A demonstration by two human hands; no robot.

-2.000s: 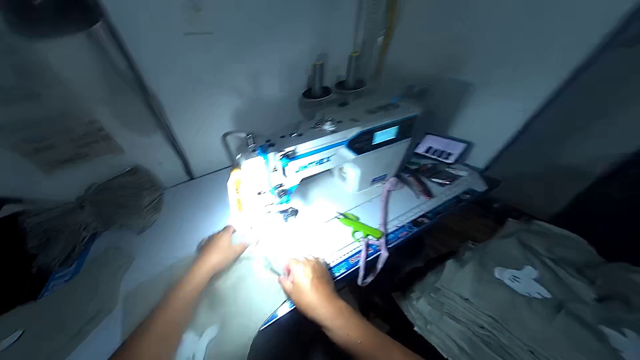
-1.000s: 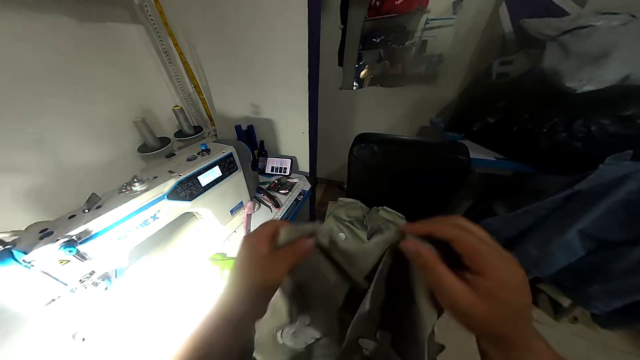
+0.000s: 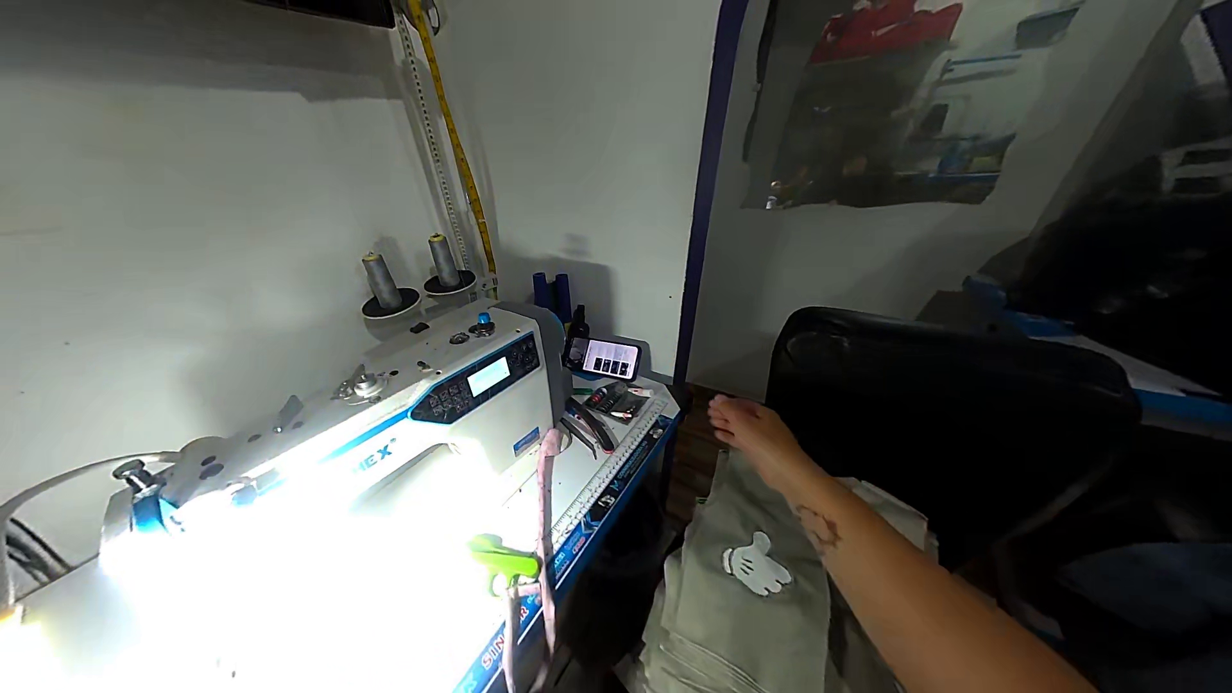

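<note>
My right hand (image 3: 754,433) reaches in from the lower right, palm down at the far edge of a stack of grey-green fabric pieces (image 3: 751,616). Its fingers extend a little past that edge; whether it pinches any cloth is hard to tell. A white cartoon-glove patch (image 3: 757,564) shows on the top piece. My left hand is out of view. To the left stands an industrial sewing machine (image 3: 510,414), its needle area washed out by bright light. Green-handled thread snips (image 3: 504,560) with a pink fabric strip (image 3: 545,500) lie near the table's front edge.
A phone with a lit screen (image 3: 611,359), pliers (image 3: 589,423) and small packets stand or lie at the table's right end. Two thread cones (image 3: 381,281) are behind the machine. A black chair (image 3: 943,414) stands beyond the fabric stack. A measuring tape (image 3: 452,125) hangs on the wall.
A second ago both hands held up a grey-green piece; now the right hand is over the stack and the left is out of view. The view has swung right from the machine since two seconds ago.
</note>
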